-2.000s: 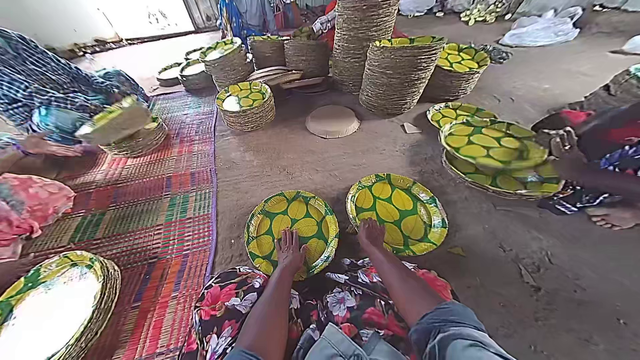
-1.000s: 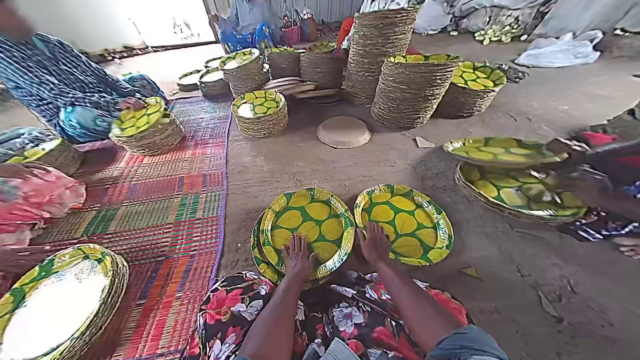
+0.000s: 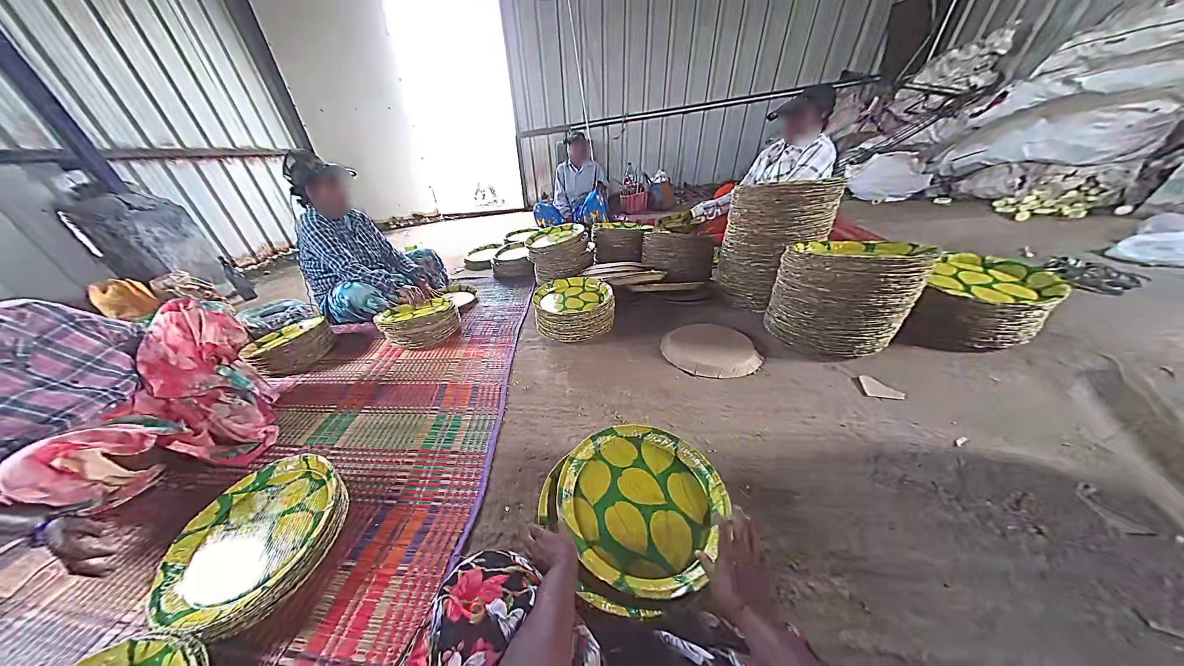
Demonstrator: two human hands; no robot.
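A round plate with a green and yellow leaf print (image 3: 643, 509) lies tilted over a second such plate (image 3: 548, 490), which shows at its left and lower rim. My left hand (image 3: 553, 552) is at the lower left edge of the plates; whether its fingers grip a rim cannot be told. On the opposite side, my right hand (image 3: 735, 564) holds the upper plate by its right rim, slightly blurred. Both plates are in front of my floral-clothed lap.
Stacked plates (image 3: 250, 546) stand on a woven mat (image 3: 398, 435) at left, near a co-worker's hand (image 3: 81, 544). Tall plate stacks (image 3: 846, 301), a shorter stack (image 3: 573, 314) and a flat brown disc (image 3: 710, 351) are ahead. Other people sit behind them.
My right hand has moved from the face of the right plate to a rim. The two plates, side by side before, now overlap. The view has tipped upward.
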